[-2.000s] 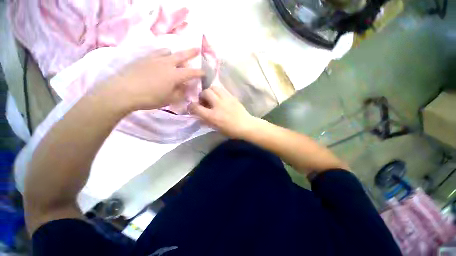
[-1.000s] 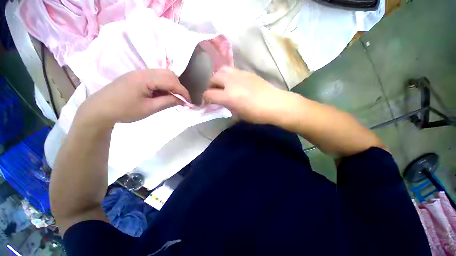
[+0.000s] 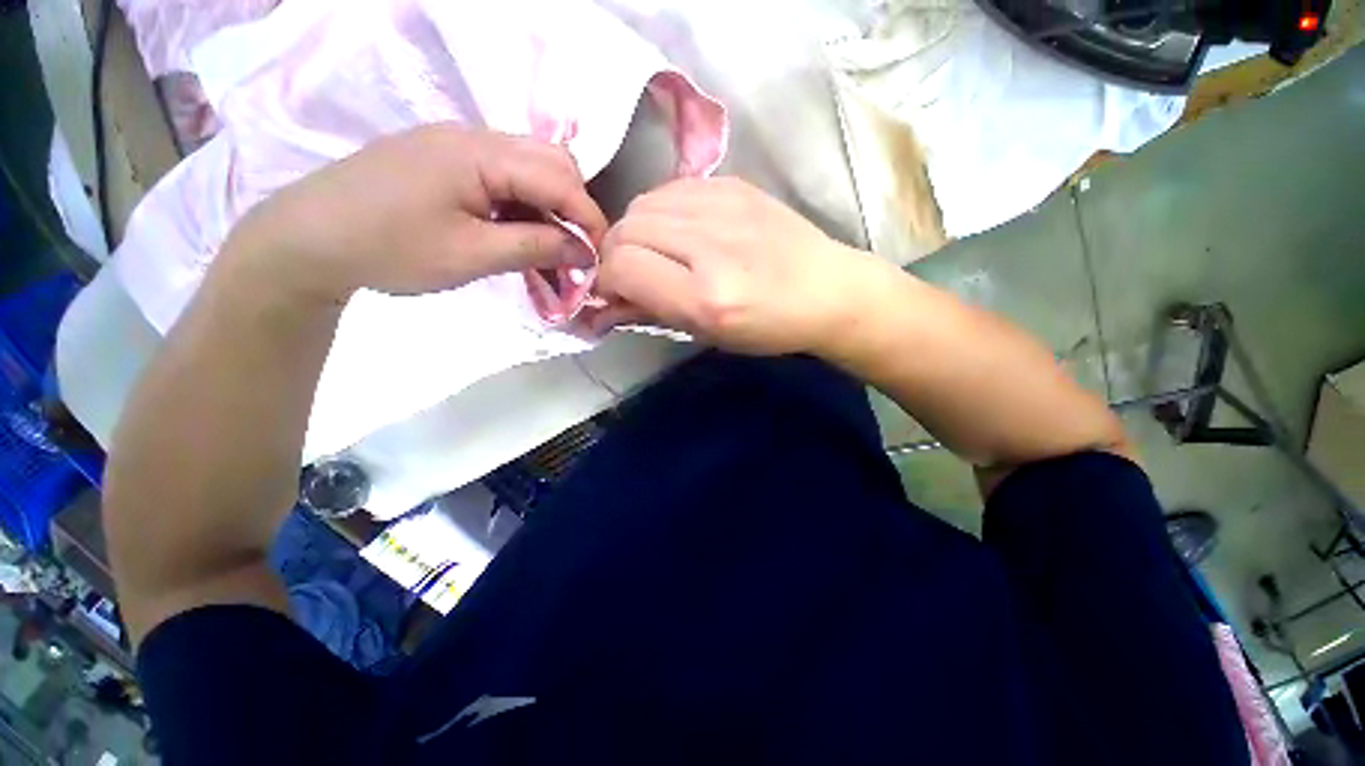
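Observation:
A thin pale pink garment (image 3: 404, 75) lies over the pressing board, almost white in the glare. My left hand (image 3: 434, 210) pinches the garment's pink edge between thumb and fingers. My right hand (image 3: 719, 267) holds the same edge just to the right, its fingers curled and close to the left ones. A small loop of pink edge shows between the hands. Beyond them the garment opening gapes, with grey board visible through it and a darker pink inner side at its right. The right fingertips are partly hidden.
A dark steam iron (image 3: 1115, 38) with a red light sits at the top right on white cloth. The stained board cover (image 3: 906, 172) is right of the garment. Blue cloth (image 3: 333, 599) and papers (image 3: 434, 551) lie below left. A metal stand (image 3: 1198, 374) is on the greenish floor at right.
The hands first were on the cloth near the opening, then gripped its edge. Since then they have drawn closer together and the edge has folded into a small loop. The view has also shifted.

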